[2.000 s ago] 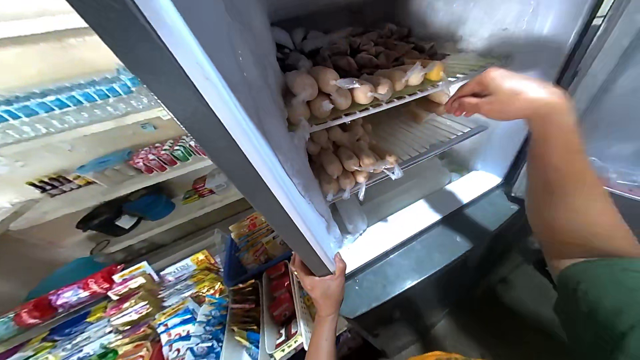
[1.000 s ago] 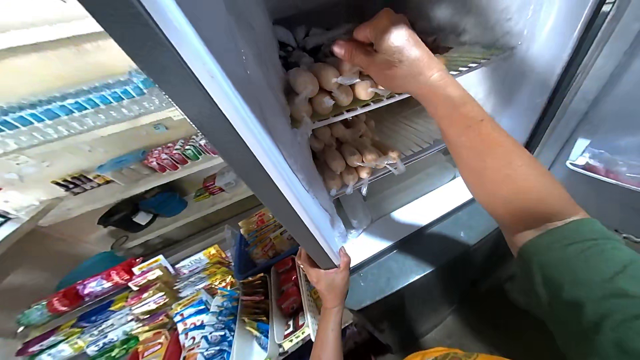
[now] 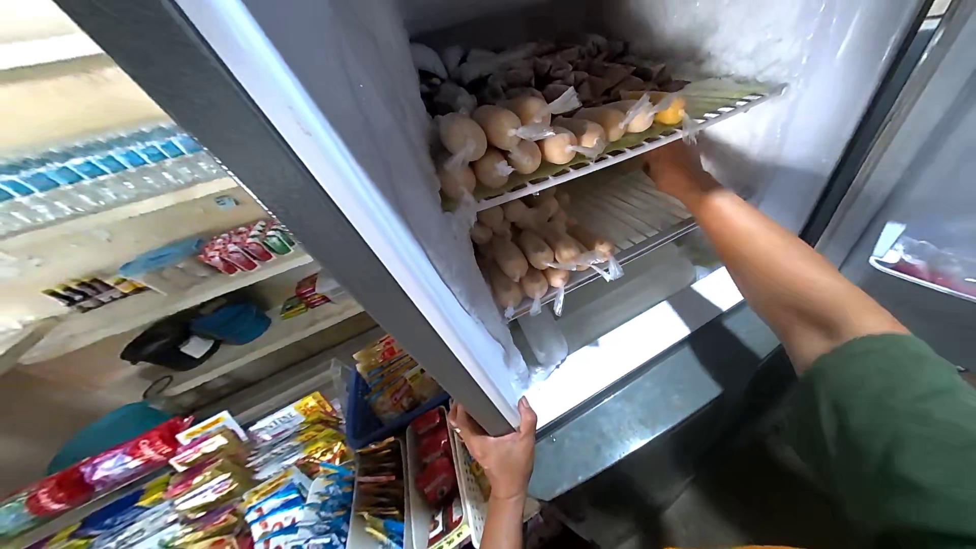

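My left hand grips the lower edge of the freezer's grey frame. My right hand reaches in below the upper wire shelf; its fingers are hidden behind that shelf's edge, so what they touch cannot be seen. Knotted clear plastic bags of light-brown filling are stacked on the front of the upper shelf, with one yellow bag at the right end and darker bags behind. More light-brown bags lie on the left part of the lower wire shelf.
Frost coats the freezer wall. The freezer door, with a bagged item in its rack, stands at the right. Snack packets, a blue basket and white trays sit lower left, below shelves of goods.
My right hand has moved from above the upper shelf's bags to below that shelf, toward the right. My left hand still grips the frame.
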